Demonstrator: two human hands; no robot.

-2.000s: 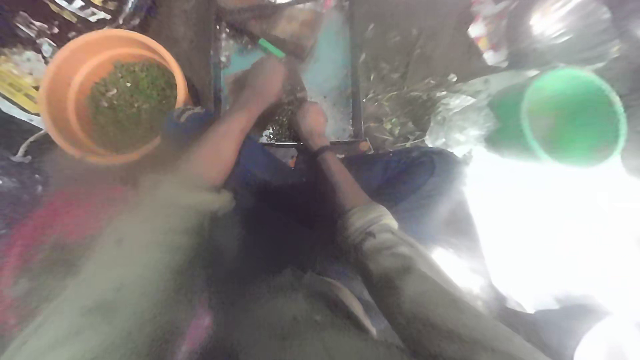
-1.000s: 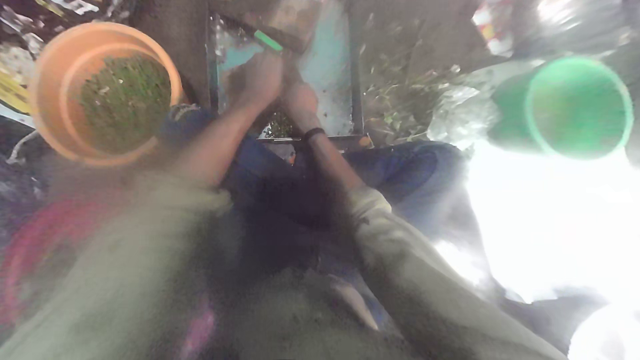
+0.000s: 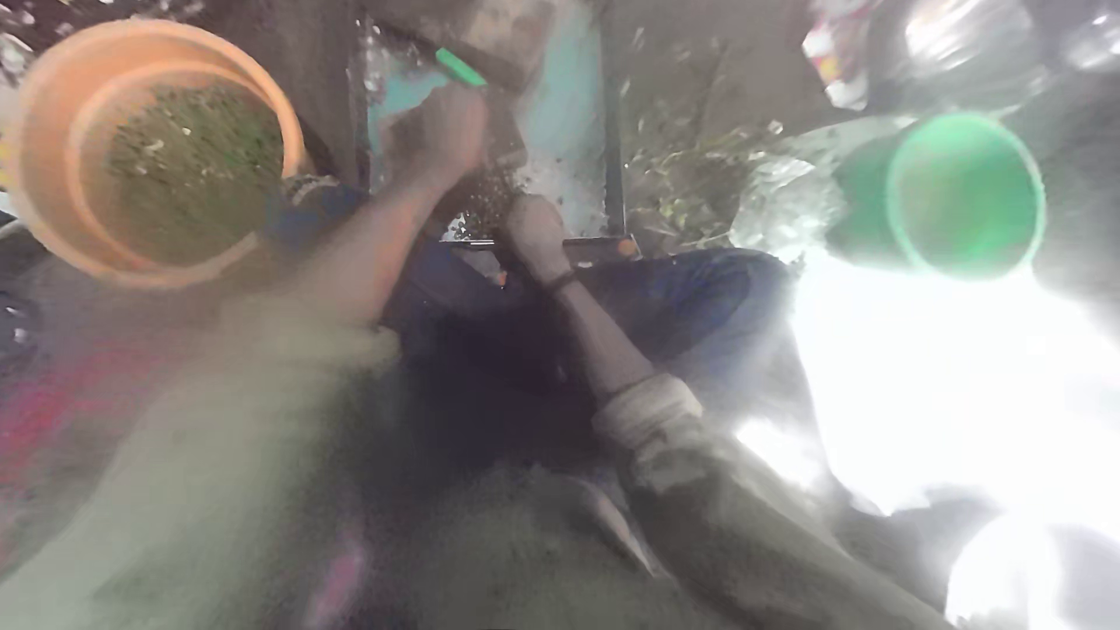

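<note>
My left hand (image 3: 457, 127) is closed at the upper middle of the view, over a blue tray (image 3: 569, 96). A bright green piece (image 3: 460, 67), perhaps a tool handle, sticks out above that fist; what it belongs to is blurred. My right hand (image 3: 534, 229) is curled near the tray's lower edge, beside dark crumbly plant matter (image 3: 486, 201); whether its fingers hold anything is hidden. A brown block-like thing (image 3: 516, 31) rests across the upper part of the tray.
An orange tub (image 3: 284, 131) of chopped green plant matter (image 3: 188, 166) stands at left. On the right are a green bucket (image 3: 1032, 197), crumpled clear plastic (image 3: 783, 206) and a glaring white area. Plant scraps (image 3: 682, 192) litter the ground right of the tray.
The right hand has moved down and away from the left hand, which it was close to a second ago. The dark plant matter between them now shows more.
</note>
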